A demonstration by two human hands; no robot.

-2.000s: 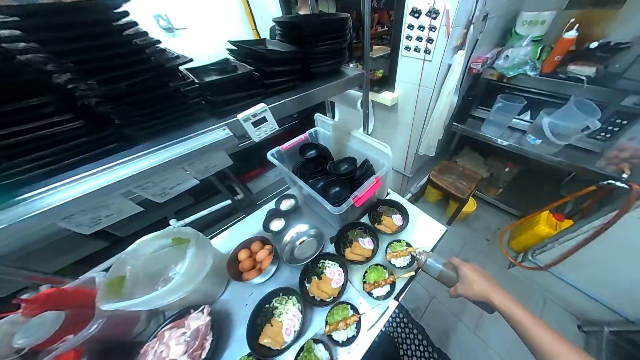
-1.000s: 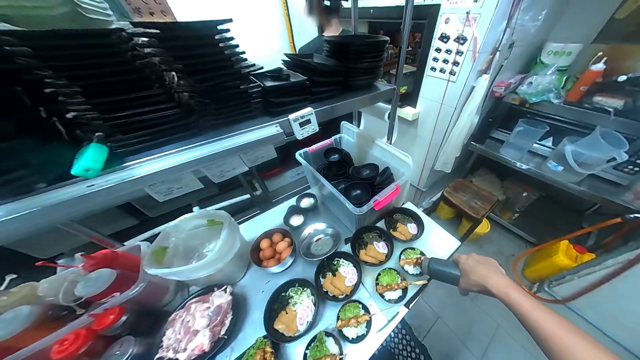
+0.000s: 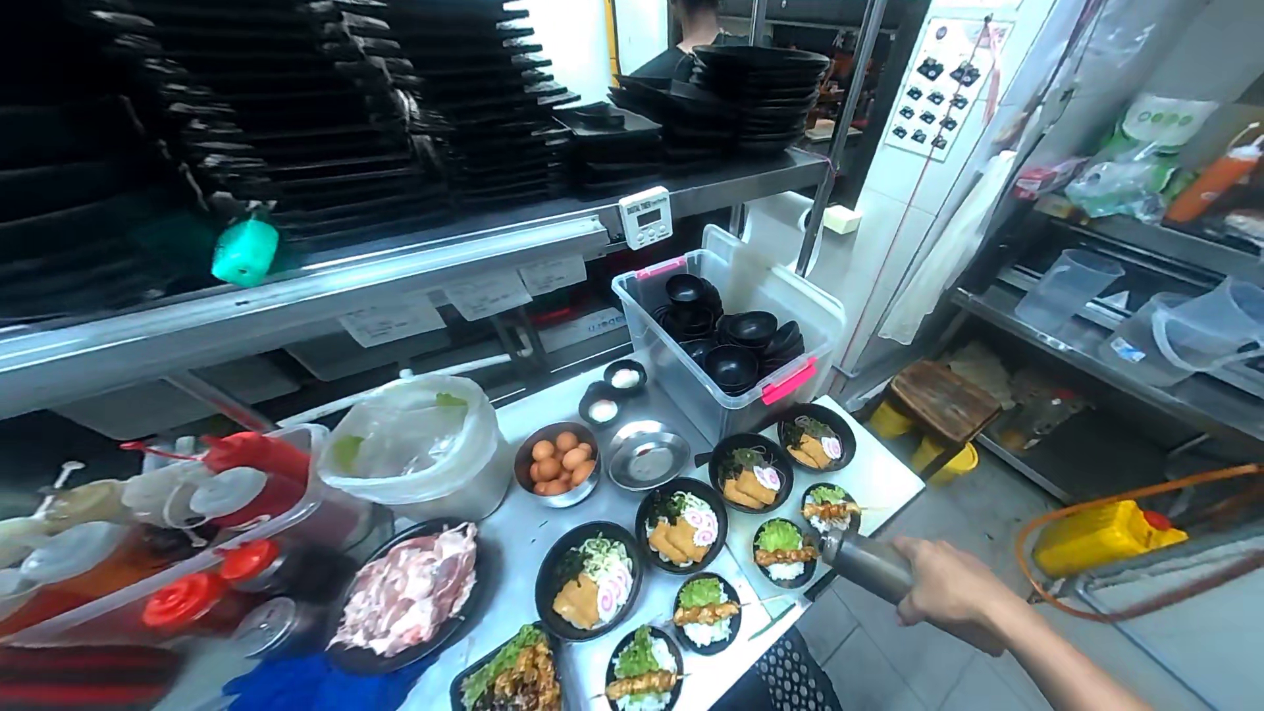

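My right hand grips a dark cylindrical tool, which looks like a torch or bottle; its tip is over the right edge of a small black bowl with a skewer, lettuce and rice. Another small skewer bowl lies just beyond the tip. Nearer me are two more small skewer bowls. Left of these stand large black bowls with fried tofu-like pieces, greens and fish cake slices. A black dish of browned meat and lettuce is at the bottom edge. My left hand is out of view.
Raw meat on a black plate, a steel bowl of brown eggs, an empty steel bowl and a plastic bin of black bowls share the counter. Stacked black dishes fill the shelf above. A person stands behind it.
The view has shifted left, showing more of the raw meat and sauce bottles. My right hand still holds the tool at the small skewer bowls by the counter's right edge.
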